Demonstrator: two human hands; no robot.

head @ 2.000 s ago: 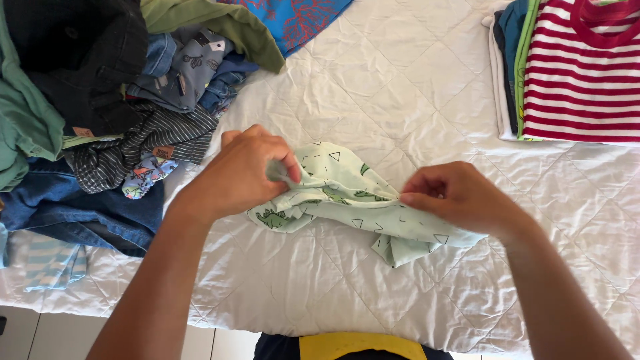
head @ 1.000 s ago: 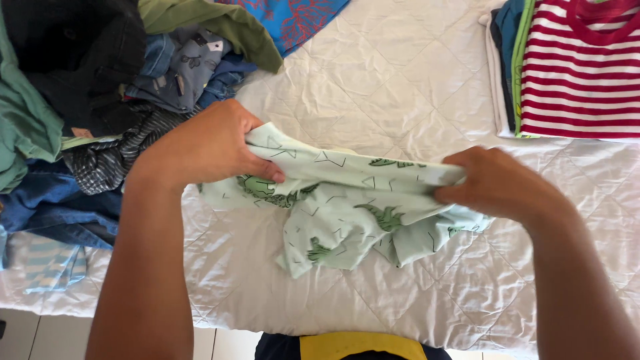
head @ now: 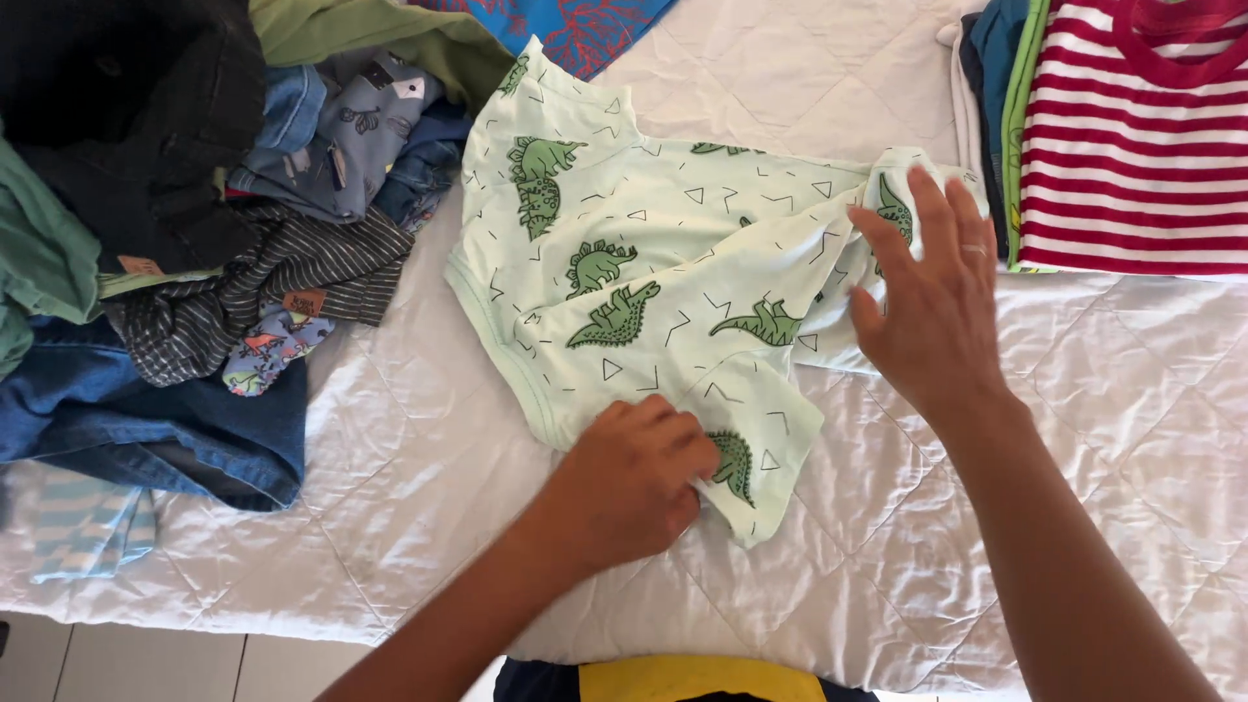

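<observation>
A pale green T-shirt with green dinosaurs (head: 673,253) lies partly spread on the quilted white bedcover, its neckline toward the left and wrinkles running across its body. My left hand (head: 634,478) has its fingers curled on the shirt's near edge beside a sleeve; some fingertips are hidden. My right hand (head: 931,283) rests over the shirt's right part, fingers spread, with a bunched fold of fabric under them.
A loose heap of clothes, with dark trousers (head: 127,127), a striped garment (head: 263,283) and denim (head: 175,429), lies at left. Blue cloth with red print (head: 575,29) is at the top. A folded stack topped by a red-and-white striped shirt (head: 1131,146) sits at upper right.
The dinosaur shirt was bunched, then held stretched between both hands; now it lies spread out on the bedcover. My left hand has moved right and nearer the bed's front edge. My right hand's fingers have spread.
</observation>
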